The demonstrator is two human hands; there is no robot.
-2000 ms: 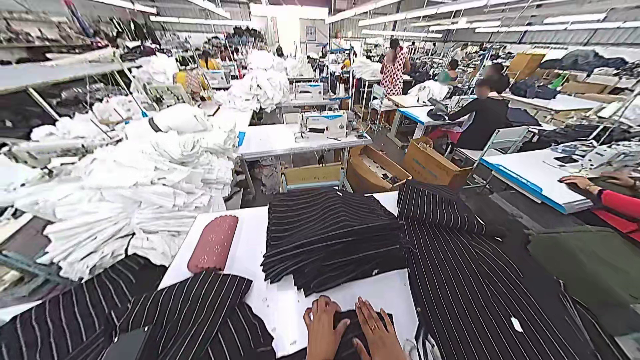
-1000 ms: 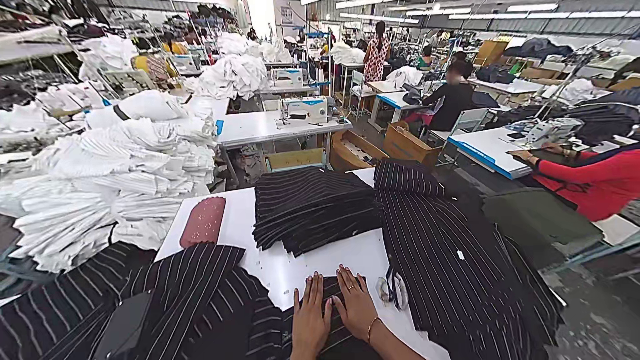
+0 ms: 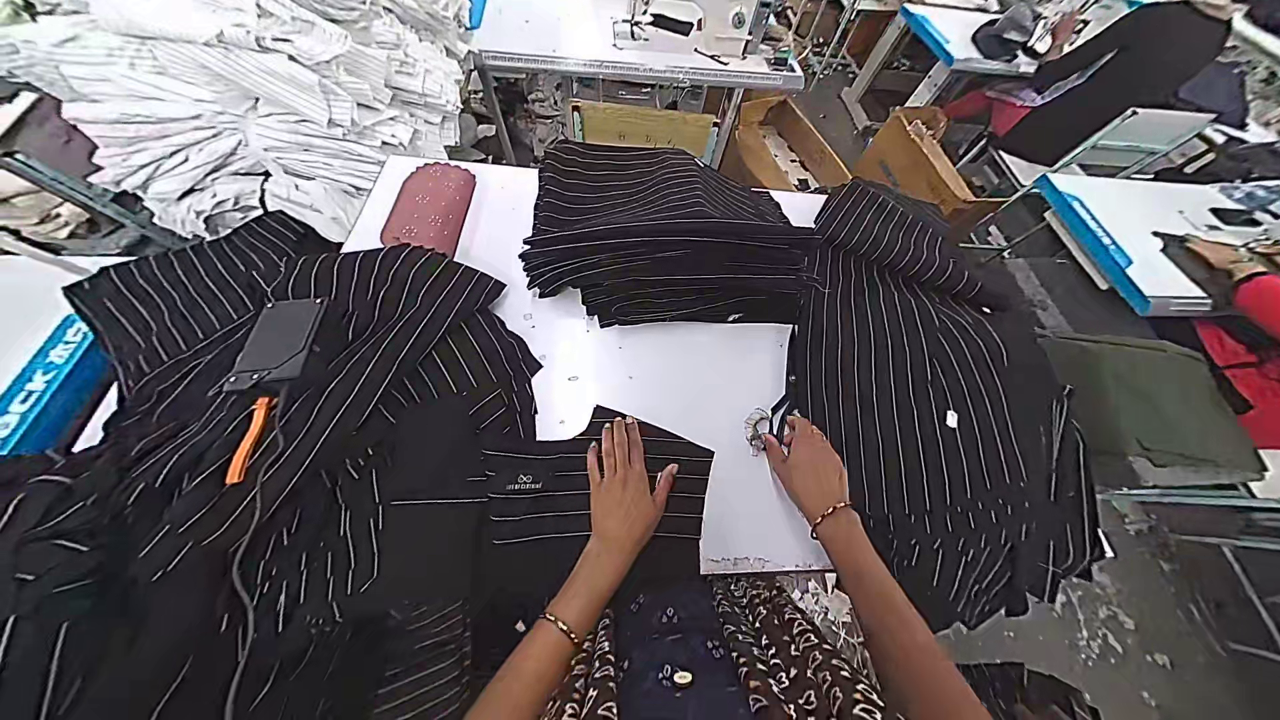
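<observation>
My left hand (image 3: 625, 490) lies flat, fingers spread, on a black pinstriped fabric piece (image 3: 560, 500) at the white table's near edge. My right hand (image 3: 808, 465) is closed on the handles of a pair of scissors (image 3: 768, 425), one loop wrapped in pale cloth, beside a pinstriped pile. A stack of folded pinstriped pieces (image 3: 670, 250) sits across the table's far side. More pinstriped fabric hangs over the right edge (image 3: 920, 400) and is heaped at the left (image 3: 380, 320). A dark flat device (image 3: 278, 343) with an orange strap rests on the left heap.
A pinkish-red patterned case (image 3: 430, 207) lies on the white table (image 3: 660, 365). White garments (image 3: 250, 110) are piled at the back left. Beyond are a sewing machine table (image 3: 620, 50) and cardboard boxes (image 3: 780, 145). At the right, a person's hand (image 3: 1215, 255) is on another table.
My right hand has left the fabric beside my left hand, moved right and taken hold of the scissors. My left hand stays on the fabric. The view has tilted down.
</observation>
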